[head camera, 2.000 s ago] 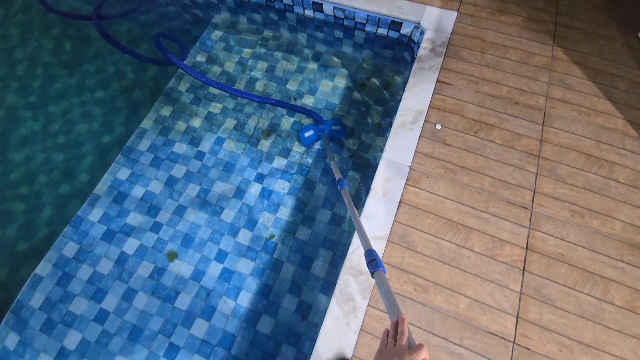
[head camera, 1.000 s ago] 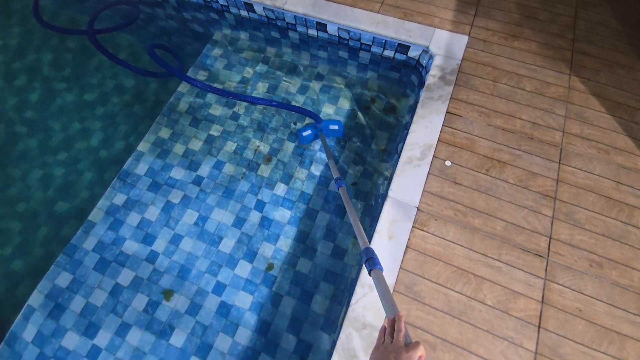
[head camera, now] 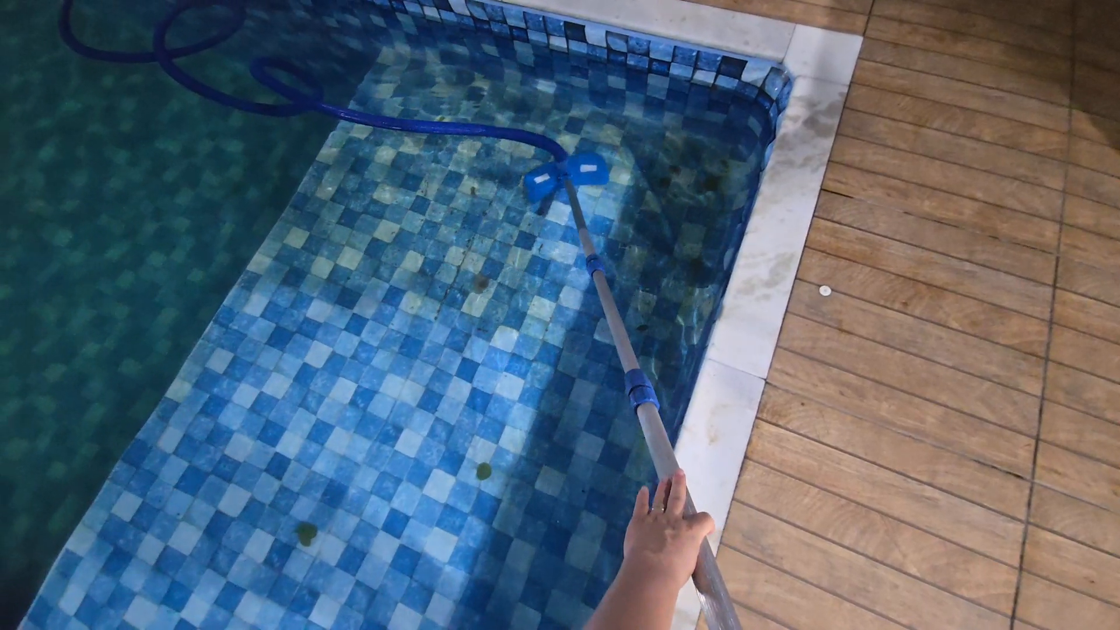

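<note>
My left hand [head camera: 667, 535] is at the bottom, back up, its thumb and fingers laid around the grey telescopic aluminium pole [head camera: 618, 328]; a ring shows on one finger. My right hand is out of view, as is the pole's near end. Blue locking collars sit along the pole. At its far end a blue pool vacuum head [head camera: 567, 176] with two wing-like halves lies in the water over a mosaic-tiled shelf [head camera: 350, 411]. A blue hose [head camera: 420, 127] runs from the head to the upper left in loops.
Pale stone coping [head camera: 735, 350] edges the pool at the right and top. Beyond it lies a wood-look deck [head camera: 919, 376] with a small white disc [head camera: 824, 290]. Leaf-like bits [head camera: 305, 533] rest on the tiles. Darker, deeper water [head camera: 114, 262] fills the left.
Over the last second the vacuum head has moved a little back along the shelf, away from me. My left hand stays on the pole. The view has shifted slightly.
</note>
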